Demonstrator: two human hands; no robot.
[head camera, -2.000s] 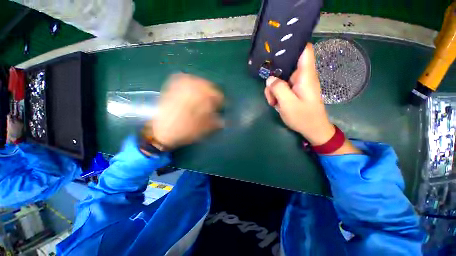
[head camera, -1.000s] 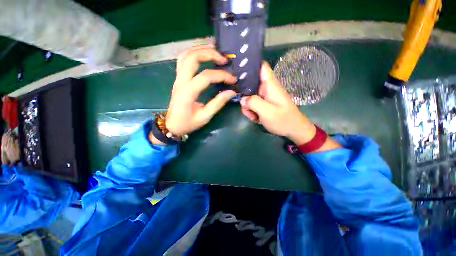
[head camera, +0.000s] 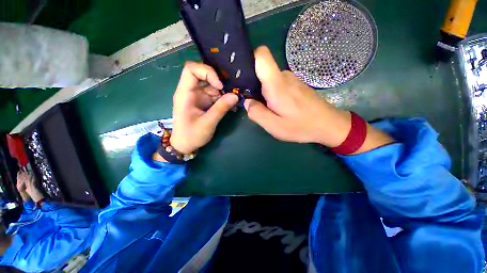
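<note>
A black phone body (head camera: 221, 40) with pale and orange marks is held above the green bench, its upper end cut off by the top edge. My right hand (head camera: 291, 104) grips its lower right side, thumb at the lower end. My left hand (head camera: 200, 106) is at the lower left corner, thumb and fingers pinched at a small end part (head camera: 236, 94) that shows dark and orange. The fingers partly hide this part, and I cannot tell if it is seated.
A round perforated screw plate (head camera: 331, 45) lies right of the phone. A yellow-orange screwdriver (head camera: 456, 24) and clear trays (head camera: 477, 80) are far right. A black parts box (head camera: 67, 154), red block (head camera: 17, 149) and another person's hand (head camera: 29, 185) are left. A whitish roll (head camera: 45, 56) hangs upper left.
My left hand has come from the bench to the phone's lower end and now pinches there. The phone has moved left and tilts with its top to the left. The view has shifted.
</note>
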